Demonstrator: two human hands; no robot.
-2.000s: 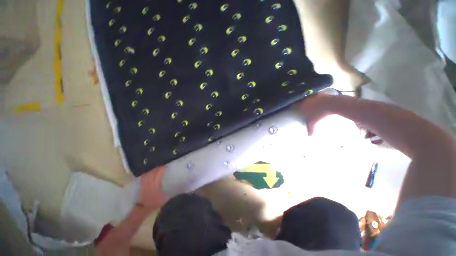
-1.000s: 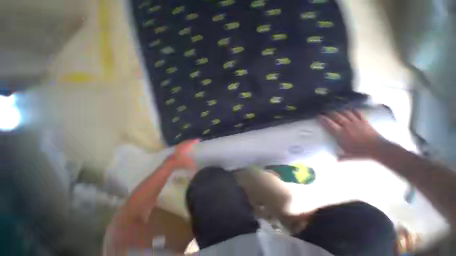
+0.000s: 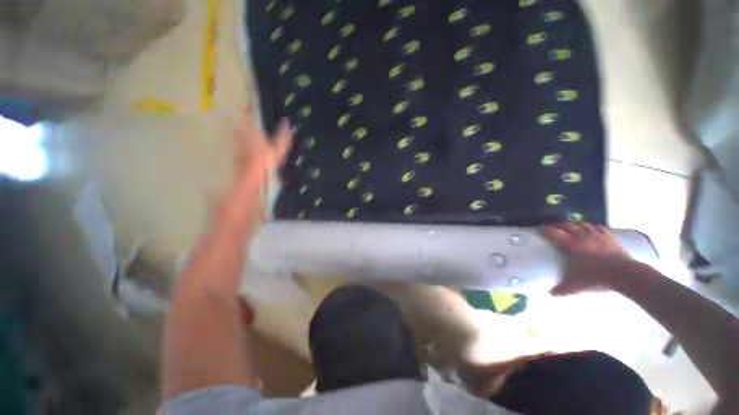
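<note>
The pale grey-white fabric roll (image 3: 381,250) lies across the floor in front of my knees, with faint rings on it. Black embroidered fabric (image 3: 437,121) with rows of yellow-green motifs extends flat from the roll to the top of the view. My left hand (image 3: 263,154) is blurred at the fabric's left edge, above the roll's left end, fingers apart; whether it touches the fabric is unclear. My right hand (image 3: 587,255) lies spread on top of the roll near its right end.
Yellow tape (image 3: 211,61) marks the floor at upper left. A green marker with a yellow arrow (image 3: 498,301) is just below the roll. Pale sheets (image 3: 721,194) are at the right. A small dark tool (image 3: 670,346) lies at lower right. A bright light shows at far left.
My left hand has left the roll's left end and moved up to the fabric's left edge. My right hand stays near the roll's right end. The roll now appears more level in the view.
</note>
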